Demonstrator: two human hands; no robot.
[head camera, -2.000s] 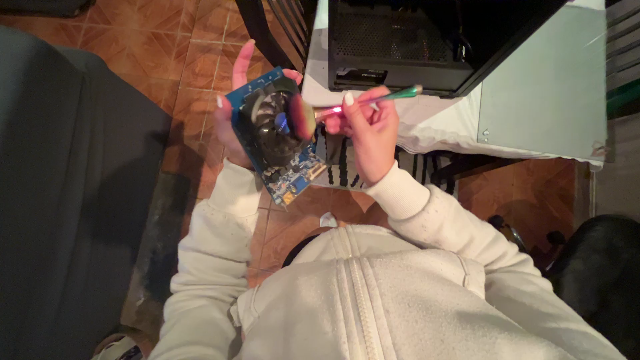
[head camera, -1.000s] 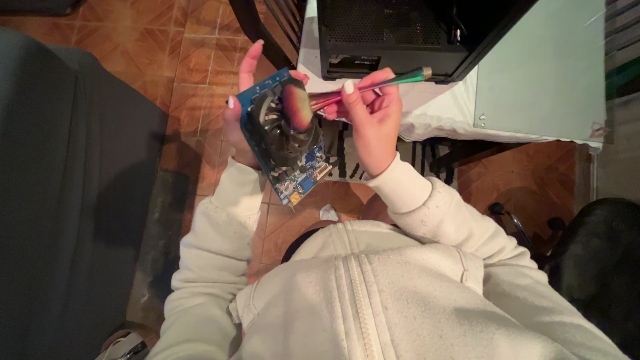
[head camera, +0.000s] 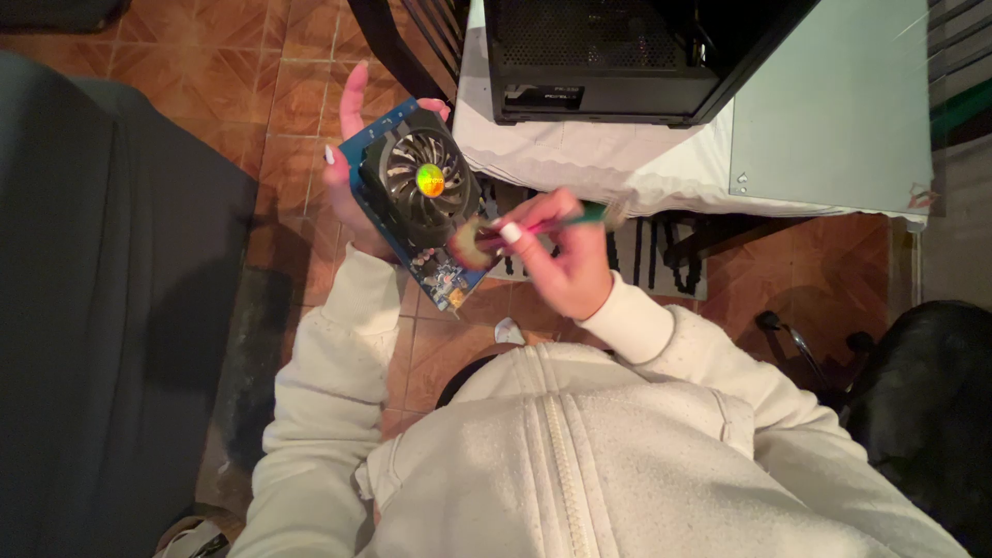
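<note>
My left hand (head camera: 353, 186) holds a graphics card (head camera: 387, 182) with a blue circuit board from its left side and from beneath, fingertips showing at its top edge. The card is tilted, its black shroud and fan (head camera: 431, 180) facing up, with a shiny round sticker at the hub. My right hand (head camera: 564, 252) grips a soft-bristled makeup brush (head camera: 474, 242) by its pink and green handle. The bristles are over the lower right of the card, near the bare components below the fan; whether they touch it I cannot tell.
An open black computer case (head camera: 604, 93) stands on a table with a white cloth (head camera: 535, 143). Right of it lies a flat glass-like panel (head camera: 829, 116). A dark grey upholstered piece (head camera: 108, 294) is at the left, a black chair (head camera: 926, 403) at the lower right.
The brush has moved off the fan to the lower right part of the card, so the hub sticker now shows. My left hand still holds the card.
</note>
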